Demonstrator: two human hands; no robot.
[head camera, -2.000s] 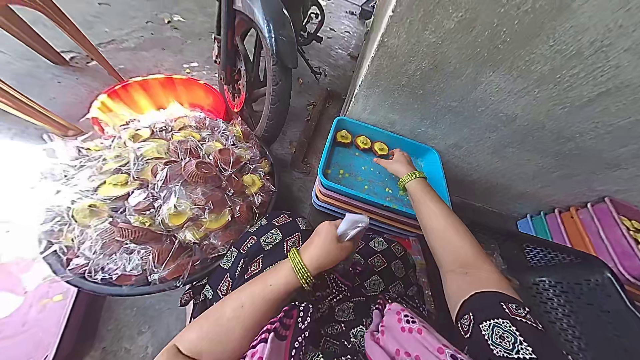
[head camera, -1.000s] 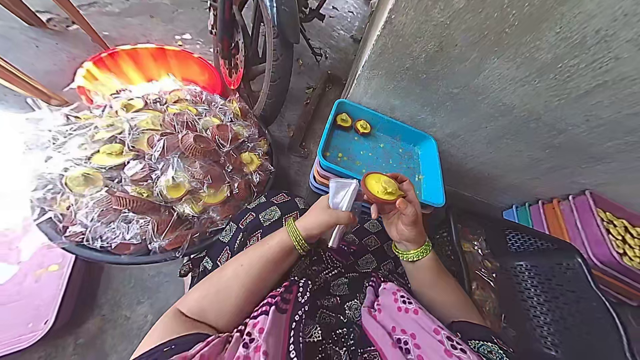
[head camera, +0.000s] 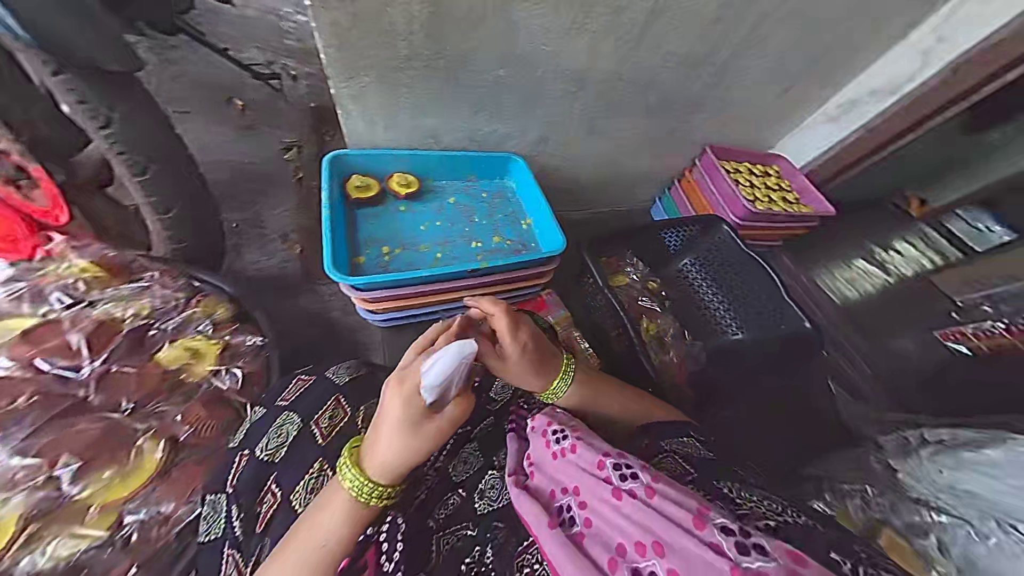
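My left hand (head camera: 424, 400) is closed on a folded white plastic piece (head camera: 448, 371), perhaps a bag or cloth. My right hand (head camera: 520, 348) meets it above my lap, fingers bent; the clay lamp seen earlier is not visible between them. Beyond my hands, a blue tray (head camera: 444, 276) tops a stack of coloured trays. Inside at its far left lie two brown clay lamps with yellow filling (head camera: 362, 187), among yellow crumbs. Many plastic-wrapped clay lamps (head camera: 192, 356) fill a round dark tub at left.
A black perforated basket (head camera: 720, 280) holding wrapped pieces stands at right. Behind it, a pink tray (head camera: 708, 172) of small yellow-topped pieces tops another stack. A grey wall (head camera: 560, 88) rises behind the trays. A motorcycle tyre (head camera: 152, 160) is at upper left, and plastic film (head camera: 960, 472) at lower right.
My right hand was over the blue tray, then held a filled clay lamp near my left hand; now both hands are together. One lamp has left the tray's row. The view has swung right.
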